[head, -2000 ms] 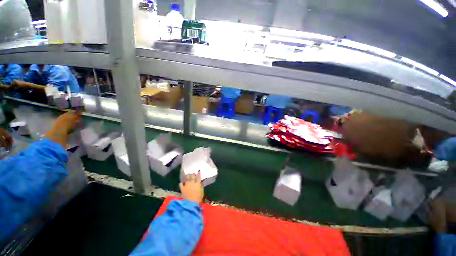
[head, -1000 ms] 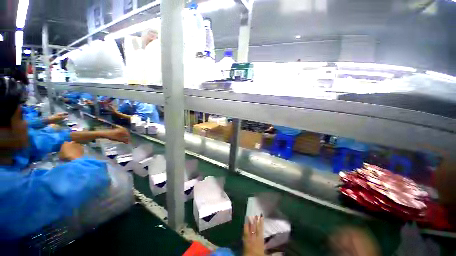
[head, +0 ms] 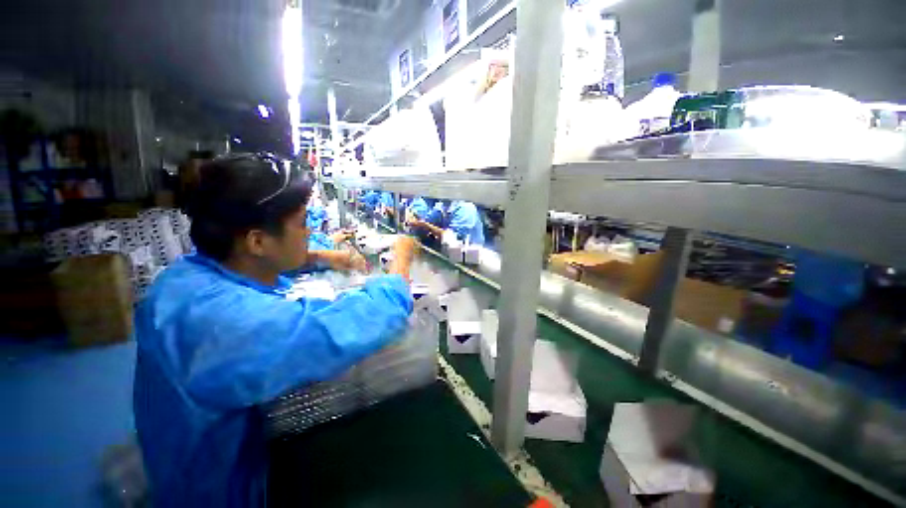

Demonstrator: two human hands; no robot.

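Neither of my hands is in the picture. A white product box (head: 656, 461) with its lid standing up is on the green conveyor belt (head: 621, 392), low at the right of centre. Another white box (head: 554, 412) with a dark mark low on its front is just beyond it, right of the frame post. More open white boxes, one at the post's left (head: 463, 322), stand further along the belt. A small corner of the red sheet (head: 541, 503) shows at the bottom edge.
A grey frame post (head: 527, 228) rises beside the belt and carries a long shelf (head: 755, 193) with bottles. A neighbouring worker in a blue smock (head: 268, 337) is at the left, arms over stacked clear plastic trays (head: 368, 382) on the dark green bench top (head: 397, 461).
The view has swung left. My hand on a white box has gone out of the picture, as has the glossy red heap. The neighbouring worker is now seen almost whole.
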